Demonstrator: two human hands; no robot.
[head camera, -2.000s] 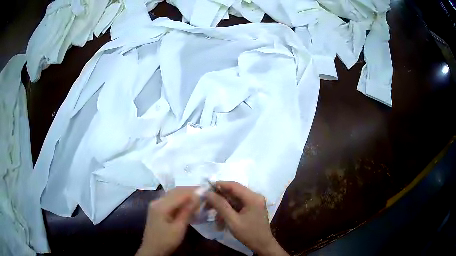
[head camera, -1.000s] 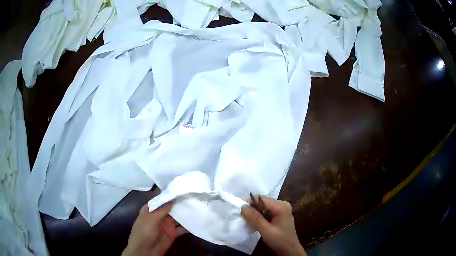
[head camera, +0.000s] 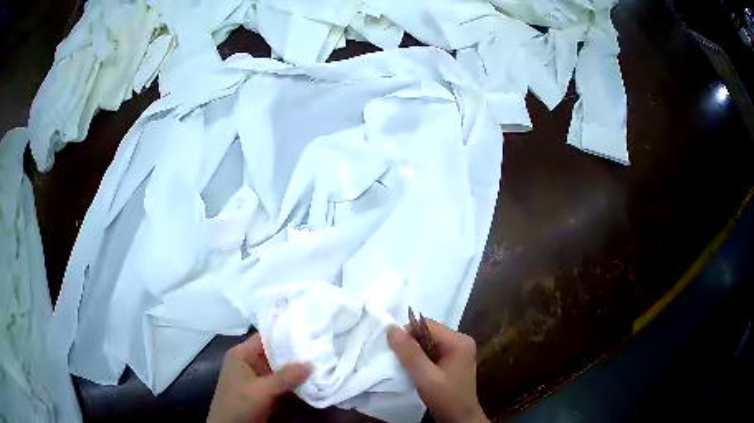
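A white, thin shirt (head camera: 413, 215) lies spread and creased on the dark tabletop in front of me. My left hand (head camera: 260, 382) grips a bunched part of it at the near edge, thumb on top. My right hand (head camera: 438, 363) pinches the same bunched part on its right side with thumb and fingertips. My right hand also holds small dark thread snips (head camera: 420, 329), points upward, beside the cloth and not on it. The fingers under the cloth are hidden. I cannot tell which part of the shirt is bunched.
A heap of cream-white shirts (head camera: 281, 25) lies along the far side, with sleeves and cuffs hanging toward me. A flatter white stack (head camera: 29, 306) lies at the left edge. The brown tabletop (head camera: 562, 248) has a yellowish edge at the right.
The near part of the shirt was held low and blurred between both hands, then stretched open between them, and is now bunched. My left hand has moved slightly right since the last frame.
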